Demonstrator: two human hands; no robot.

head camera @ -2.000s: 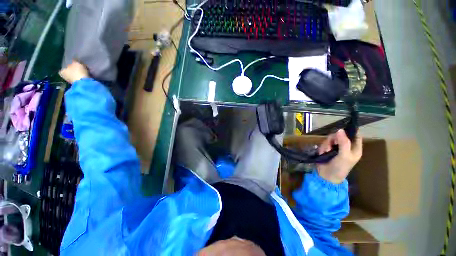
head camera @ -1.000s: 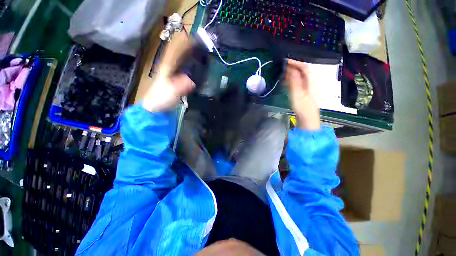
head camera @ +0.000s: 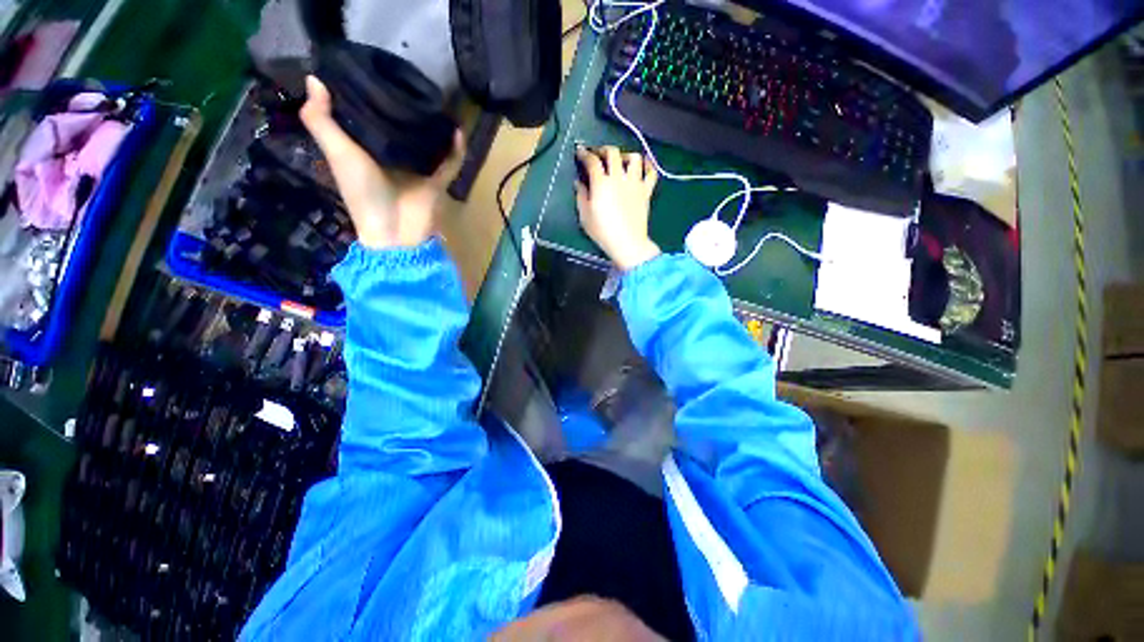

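Note:
My left hand holds a black headset by one ear cup, its thumb and fingers around the cup. The other ear cup is raised to the right of it, and part of the band is cut off by the top edge. My right hand is on the green bench by the left end of the keyboard, palm down. A small dark thing shows at its fingertips; whether it is gripped is unclear. A white cable loops close to that hand and leads to a white round disc.
Grey bags lie behind the headset. At left are a blue-rimmed tray of small black parts and another blue-rimmed tray with pink cloth. A monitor, white paper and mouse pad are at right, an open carton below.
The headset has moved from over the front of the bench up and left, now in my left hand. My right hand has moved left, onto the bench beside the keyboard. The view has shifted.

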